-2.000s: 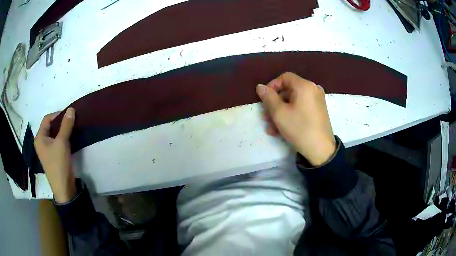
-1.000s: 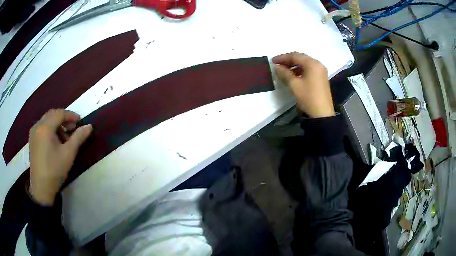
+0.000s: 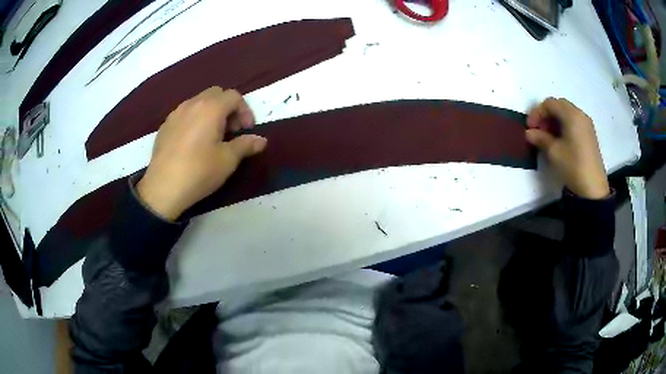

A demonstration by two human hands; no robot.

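A long curved maroon piece (image 3: 394, 135) lies flat on a dark interlining strip (image 3: 62, 252), which shows as a dark border along its edges and at the left end. My left hand (image 3: 201, 150) is at the strip's upper edge left of the middle, thumb and fingers bent close together at the cloth. My right hand (image 3: 566, 139) pinches the right end of the layered strip between thumb and fingers. Whether my left fingertips grip the cloth is hard to tell. A second maroon piece (image 3: 219, 69) lies behind, partly beside my left hand.
The white table (image 3: 292, 245) has a rounded front edge. Red scissor handles (image 3: 422, 9) show at the back. A metal gauge (image 3: 34, 129) and thin pale strips (image 3: 131, 44) lie back left. A dark-edged plate (image 3: 537, 14) lies back right. Blue hoses (image 3: 624, 44) hang at the right.
The view has swung back left since one second ago. Compared with two seconds ago, my left hand has moved right along the strip and my right hand has moved to its right end.
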